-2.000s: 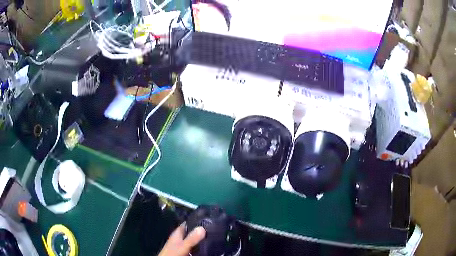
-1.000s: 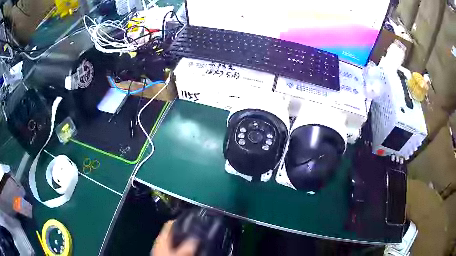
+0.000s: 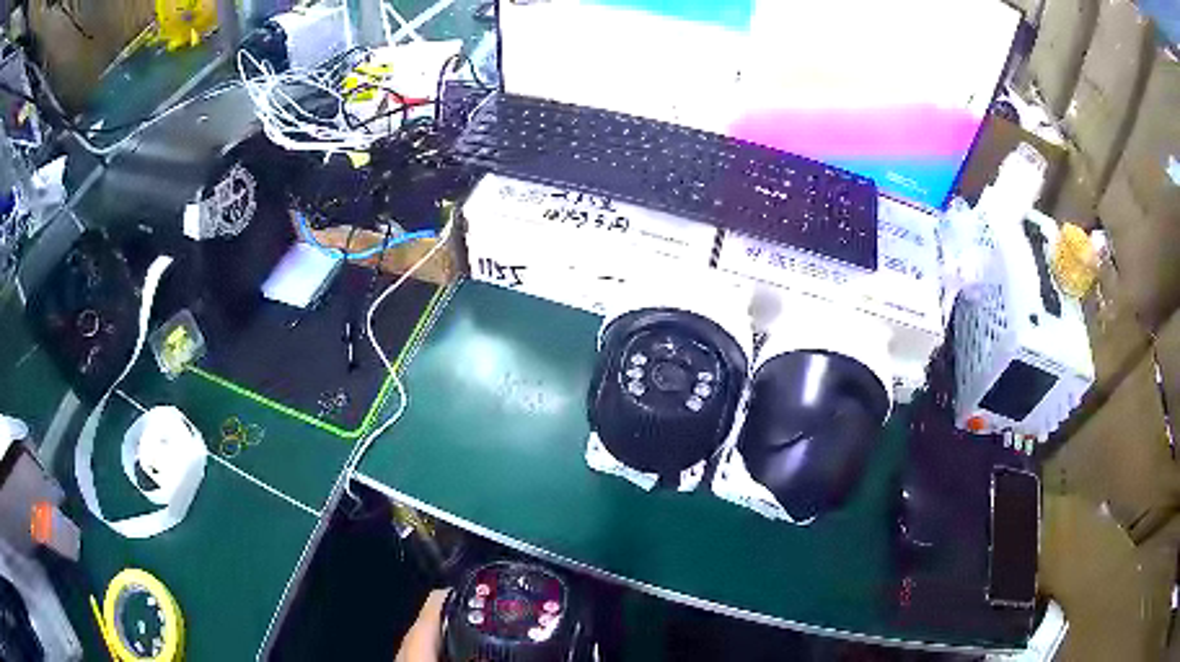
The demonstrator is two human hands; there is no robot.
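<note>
A black camera ball head (image 3: 518,623) is at the bottom edge, in front of the bench, its lens face with small round lights and a reddish glow turned up. My left hand (image 3: 421,636) is at its left side and holds it; the fingers are mostly hidden and cut off by the frame edge. My right hand is not in view. Two dome cameras stand side by side on the green mat: the left one (image 3: 669,388) shows its lens and lights, the right one (image 3: 813,427) shows a plain glossy black ball.
Behind the cameras are white boxes (image 3: 582,246), a keyboard (image 3: 673,175) and a monitor (image 3: 776,78). A phone (image 3: 1013,534) and a white box with a dark display (image 3: 1025,336) are at right. A white strap roll (image 3: 166,455), yellow tape roll (image 3: 142,618) and white cable (image 3: 392,375) lie left.
The held ball head has turned from a plain dark side to its lens face, with reddish light showing. My left hand has moved down and left, mostly out of the picture.
</note>
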